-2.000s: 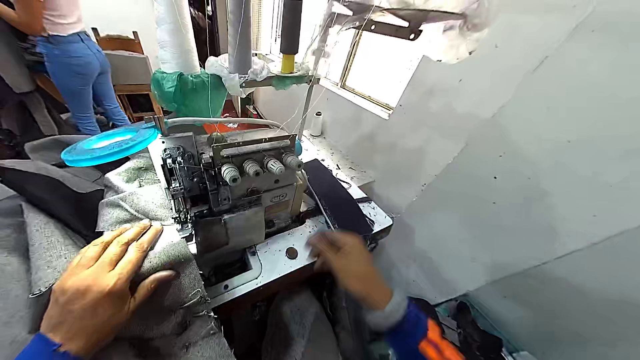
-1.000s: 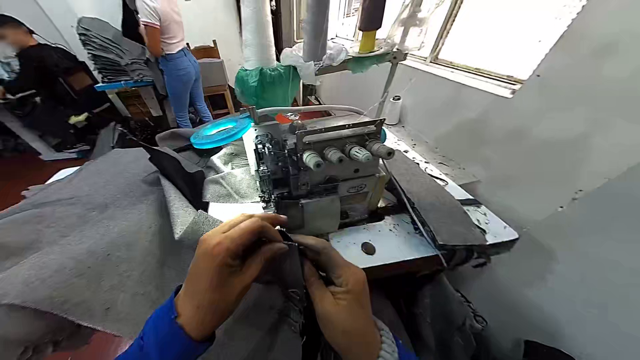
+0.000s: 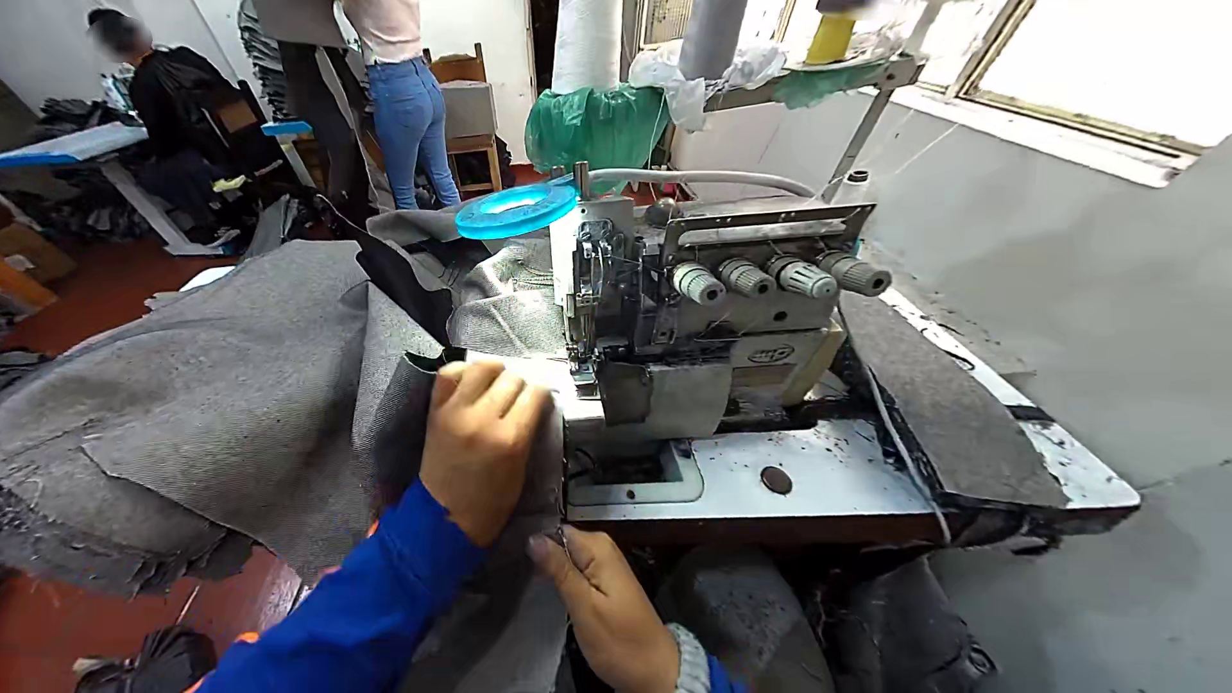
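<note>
Grey fabric (image 3: 260,385) drapes over the left side of the sewing table and hangs down in front of it. My left hand (image 3: 486,443) grips its upper part, just left of and below the presser foot of an overlock sewing machine (image 3: 712,308). Lower down, below the table's front edge, my right hand (image 3: 611,602) pinches the fabric's right edge between thumb and fingers. A lit blue ring (image 3: 517,212) sits at the machine's upper left. Several tension dials (image 3: 804,277) line the machine's front.
A grey fabric-covered pad (image 3: 962,414) lies on the right of the white table (image 3: 828,481), beside a cable. Thread cones (image 3: 589,48) stand behind the machine. At the back left, a person (image 3: 183,115) sits and other people (image 3: 409,96) stand near a chair (image 3: 472,125).
The hands were close together at the fabric; now the left is up by the presser foot and the right lower down at the fabric's edge. Another standing person has come into view.
</note>
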